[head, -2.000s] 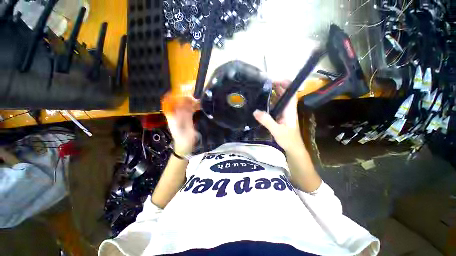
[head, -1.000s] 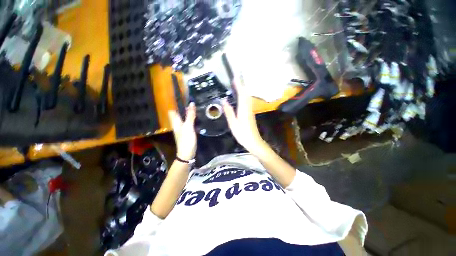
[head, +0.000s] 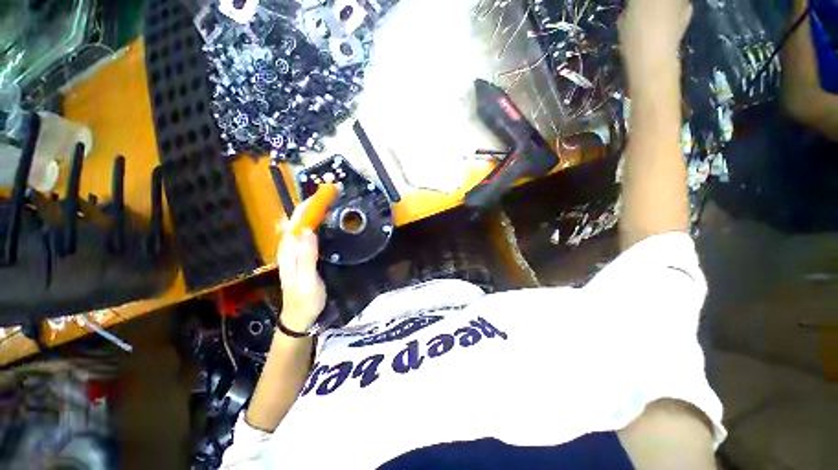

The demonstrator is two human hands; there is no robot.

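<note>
The black camera housing (head: 361, 240) lies at the bench's front edge, its round end with the pale-rimmed hole towards me and its squarish head away from me. Thin black antennas (head: 377, 162) stand out on both sides of it. My left hand (head: 301, 273), with bright orange finger cots, holds the housing at its left side, an orange finger over the head. My right hand (head: 654, 20) is stretched far out to the top right, beside the hanging cable leads; its fingertips are unclear and I cannot tell whether it holds anything.
The cordless screwdriver (head: 516, 147) lies right of the housing. Small black parts (head: 276, 96) are heaped behind, beside cloudy film (head: 424, 92). A foam strip (head: 196, 147) and pegged rack (head: 83, 266) are left. Another person's arm (head: 810, 78) shows far right.
The housing has come down from both hands to the bench edge. My right hand has left it and reached far up and right. My left hand's orange finger now lies over the head.
</note>
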